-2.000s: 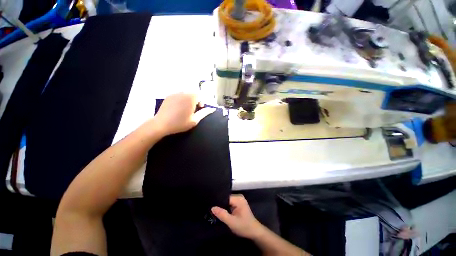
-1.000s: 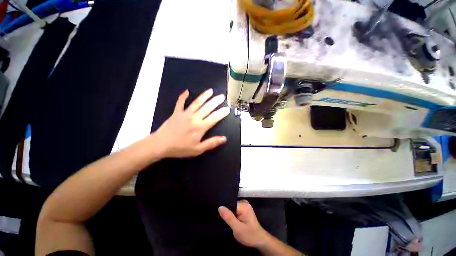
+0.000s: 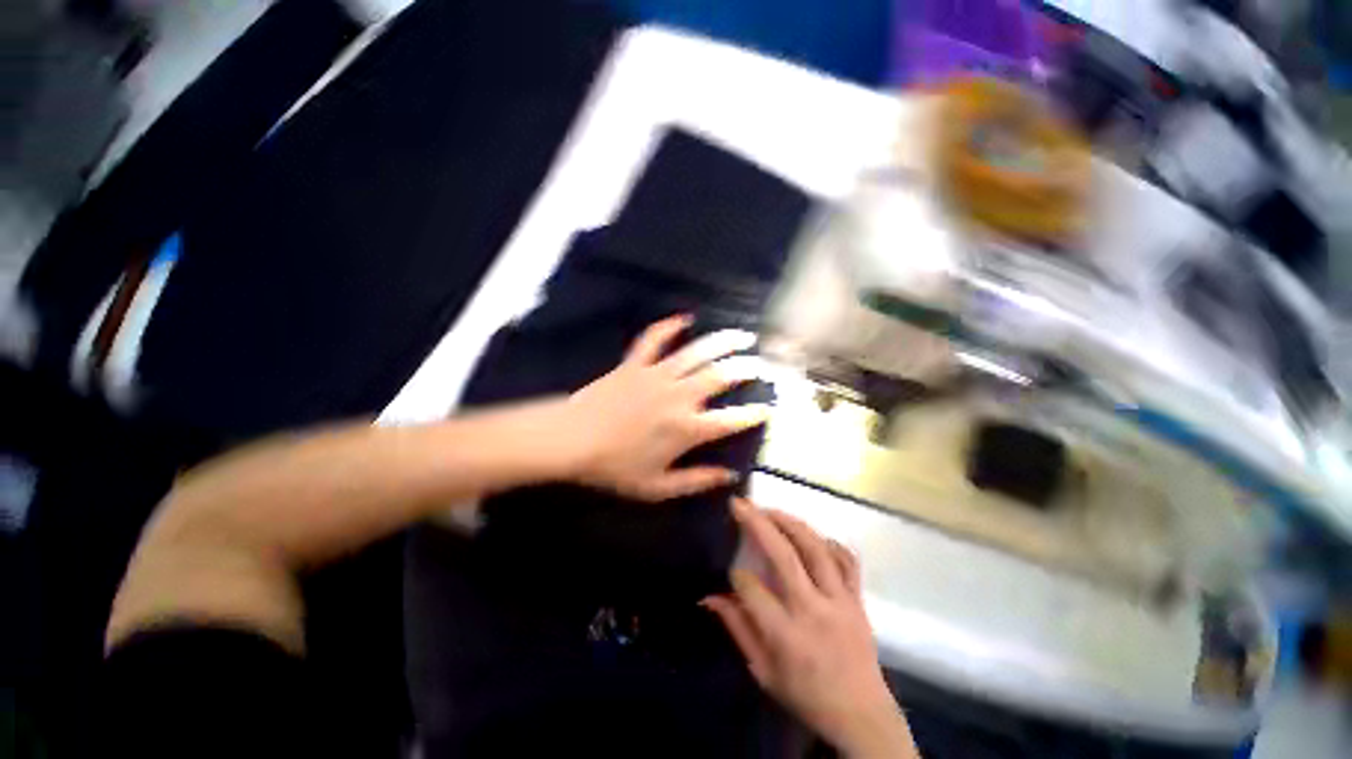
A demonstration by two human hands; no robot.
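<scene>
A black fabric panel (image 3: 601, 549) lies on the white table left of the needle area and hangs over the front edge into the lap. It looks folded or layered near the needle. My left hand (image 3: 667, 423) lies flat on it with fingers spread, fingertips close to the presser foot area (image 3: 830, 398). My right hand (image 3: 804, 608) is lower right, fingers and thumb at the panel's right edge, seemingly gripping it. The white sewing machine (image 3: 890, 297) is blurred, and its needle cannot be made out.
Larger black cut pieces (image 3: 371, 223) lie left on the table (image 3: 578, 171). A yellow-orange ring (image 3: 1008, 163) sits on the machine head. A purple object (image 3: 971, 42) and a blue surface (image 3: 786, 33) are behind. A small black pad (image 3: 1017, 460) lies under the arm.
The view has turned and blurred. My right hand has moved up along the panel's edge, closer to my left hand. The panel now shows uneven layers near the needle; my left hand stays flat on it.
</scene>
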